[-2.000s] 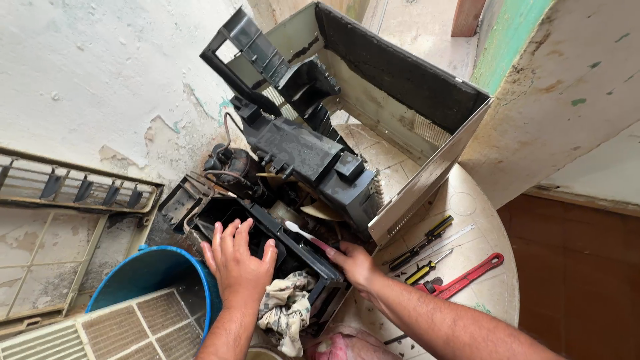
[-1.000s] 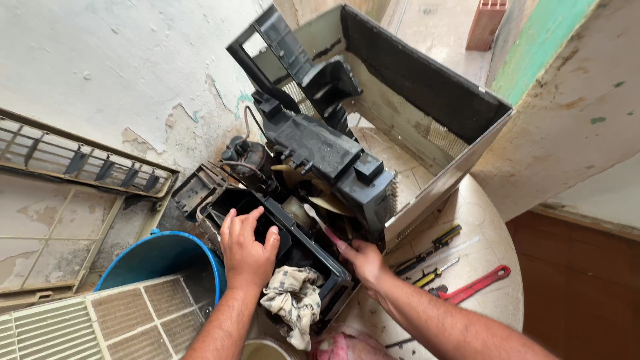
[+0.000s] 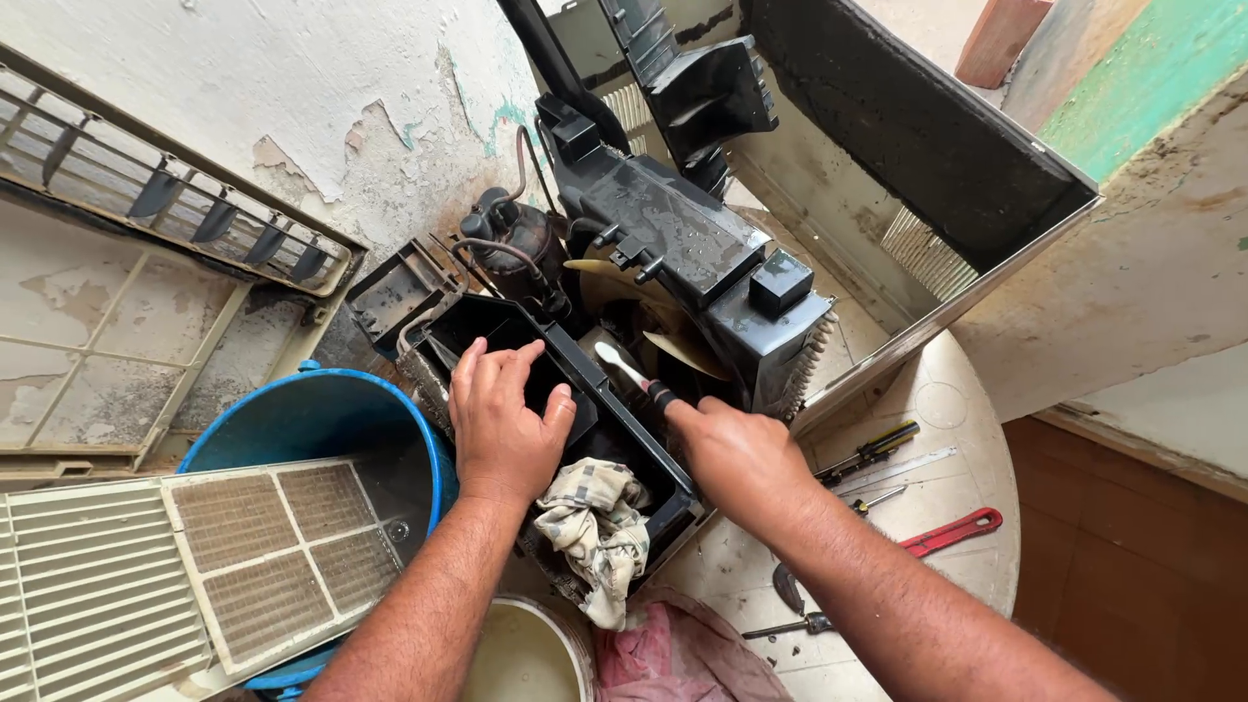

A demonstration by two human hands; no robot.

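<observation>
In my right hand (image 3: 726, 448) is a toothbrush (image 3: 624, 366) with a white head and a dark handle, its head over the gap beside a tan fan blade (image 3: 682, 353). My left hand (image 3: 507, 419) lies with spread fingers over the near black plastic housing (image 3: 673, 492) of a dismantled air conditioner; whether it presses on the housing is unclear. A checked cloth (image 3: 595, 526) hangs over the housing's near end, right of my left wrist. Behind the hands stand a wet black plastic housing (image 3: 673, 224) and a compressor (image 3: 512, 244) with copper pipes.
A blue bucket (image 3: 444, 458) at left bears a cream grille with a filter (image 3: 263, 556). At right, a red-handled wrench (image 3: 951, 533) and screwdrivers (image 3: 877, 444) lie on the round table (image 3: 941, 390). The metal case (image 3: 936, 336) stands behind. A pale bucket (image 3: 575, 634) and pink cloth (image 3: 673, 653) are near.
The view has moved closer to the unit. My right hand still holds the toothbrush, and my left hand has stayed at the near black housing.
</observation>
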